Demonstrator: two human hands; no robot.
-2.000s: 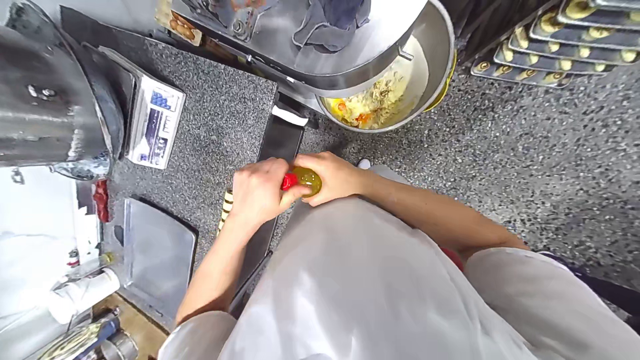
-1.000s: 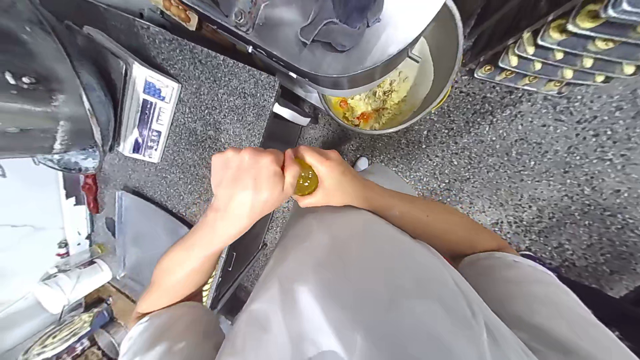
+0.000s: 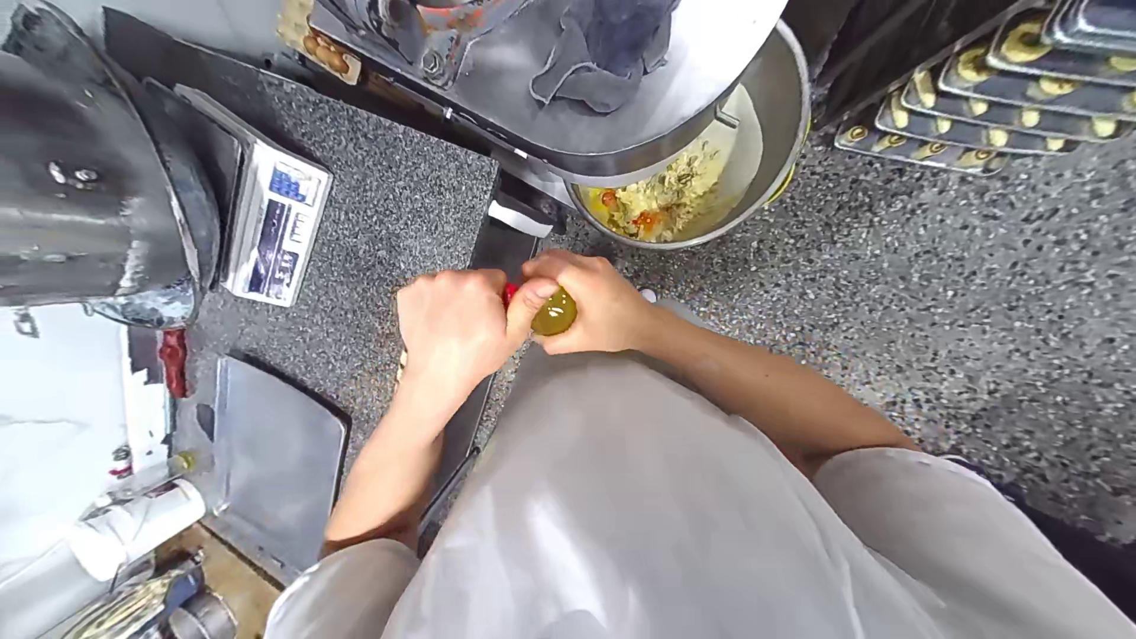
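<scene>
Both hands meet in front of the apron, around a small container holding something yellow-green [image 3: 555, 312]. My left hand [image 3: 454, 319] is closed over its red cap [image 3: 508, 295], most of which is hidden, and the thumb reaches across toward the round yellow-green part. My right hand [image 3: 599, 304] wraps the container from the other side. Beyond the hands, a large metal mixing bowl [image 3: 792, 115] holds a pale crumbly mass [image 3: 679, 191] with yellow and orange-red patches. It sits partly under a mixer's rounded metal housing [image 3: 612, 151].
On the speckled counter [image 3: 390, 169] at left stand a digital scale [image 3: 282, 232] and a grey tray or lid [image 3: 280, 461]. A big metal vessel [image 3: 89, 204] is at far left. Stacked trays of rolled dough [image 3: 985, 124] are at upper right, over the speckled floor [image 3: 976, 293].
My left hand has shifted its hold on the red cap, which showed clearly two seconds ago, was hidden one second ago and now shows as a sliver. My right hand keeps its hold.
</scene>
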